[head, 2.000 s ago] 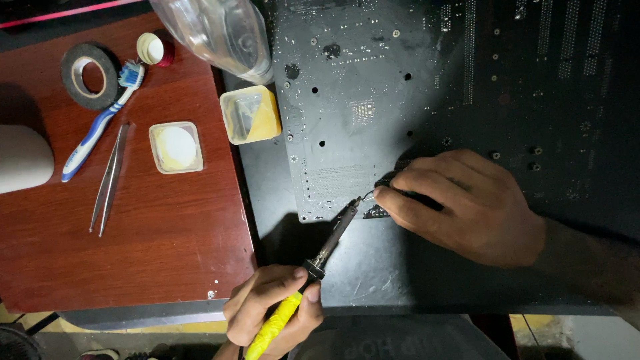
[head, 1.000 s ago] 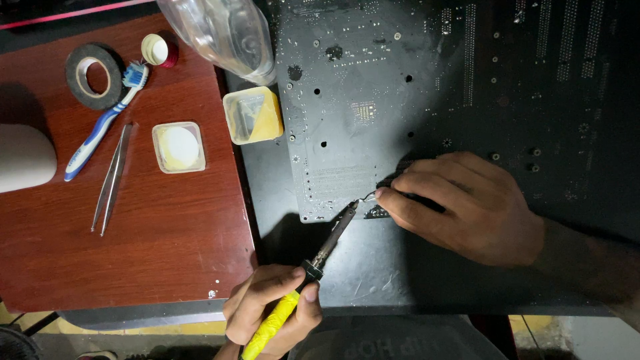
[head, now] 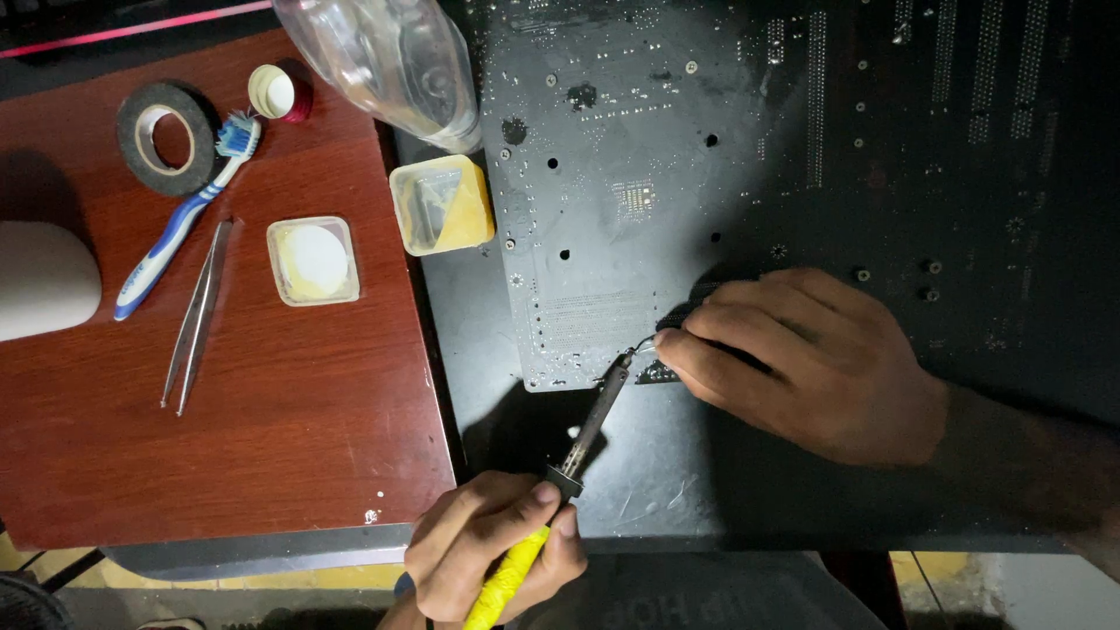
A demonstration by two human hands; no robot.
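Observation:
My left hand (head: 499,547) is closed around the yellow-wrapped handle of a soldering iron (head: 598,420), whose shaft points up and right. The iron's tip is at the lower edge of a large dark circuit board (head: 604,254), which lies with its solder side up. My right hand (head: 796,363) rests over the board, thumb and forefinger pinching a thin wire (head: 646,341). The wire's end meets the iron's tip or lies right beside it; I cannot tell which. My fingers hide part of the wire and of the board's edge.
Left of the board, a yellow-sided plastic container (head: 472,206) stands below a clear plastic bottle (head: 411,70). A reddish wooden board (head: 289,420) bears black tape (head: 131,140), a toothbrush (head: 166,245), metal tweezers (head: 199,315), a small square dish (head: 315,261) and a small cap (head: 273,92).

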